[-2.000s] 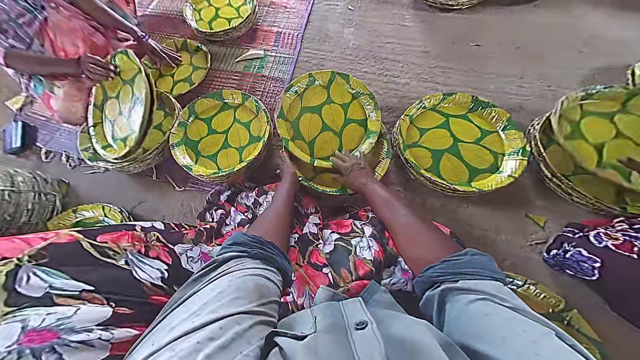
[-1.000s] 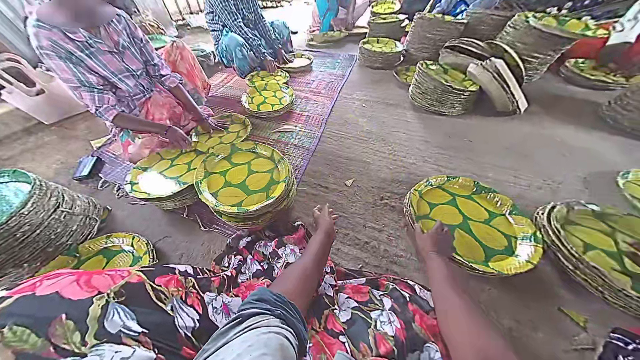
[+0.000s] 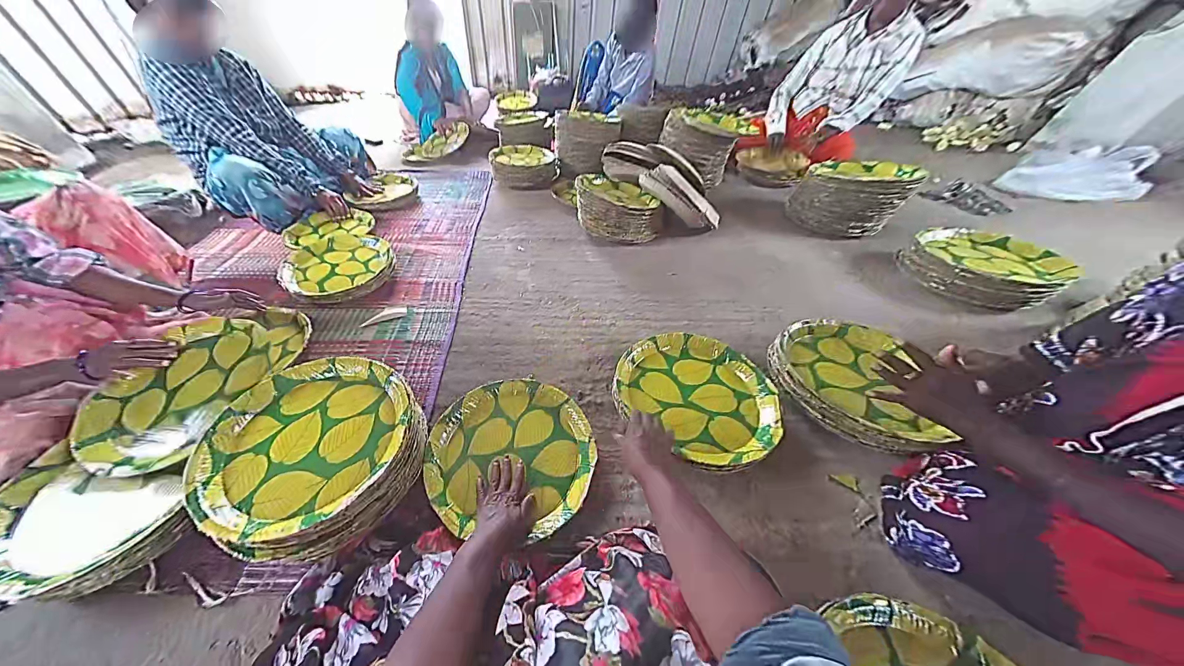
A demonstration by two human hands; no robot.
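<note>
My left hand (image 3: pixel 506 499) lies with spread fingers on the lower part of a round leaf-patterned plate (image 3: pixel 523 425), green and yellow with a shiny rim, on the floor in front of me. To its right, my right hand (image 3: pixel 645 444) touches or nearly touches the lower left rim of another such plate (image 3: pixel 698 398); its grip is blurred. Left of my left hand stands a thick stack of the same plates (image 3: pixel 310 444).
A co-worker's hand (image 3: pixel 934 384) rests over a plate stack (image 3: pixel 832 370) at the right. Another co-worker's hands are over plates (image 3: pixel 199 370) at the left. Further back are a woven mat (image 3: pixel 421 314), tall plate stacks (image 3: pixel 620 208) and several seated people.
One second ago my left hand was above the floor beside the left stack; now it is on a plate between that stack and the right plate. The view has tilted up to show more of the room.
</note>
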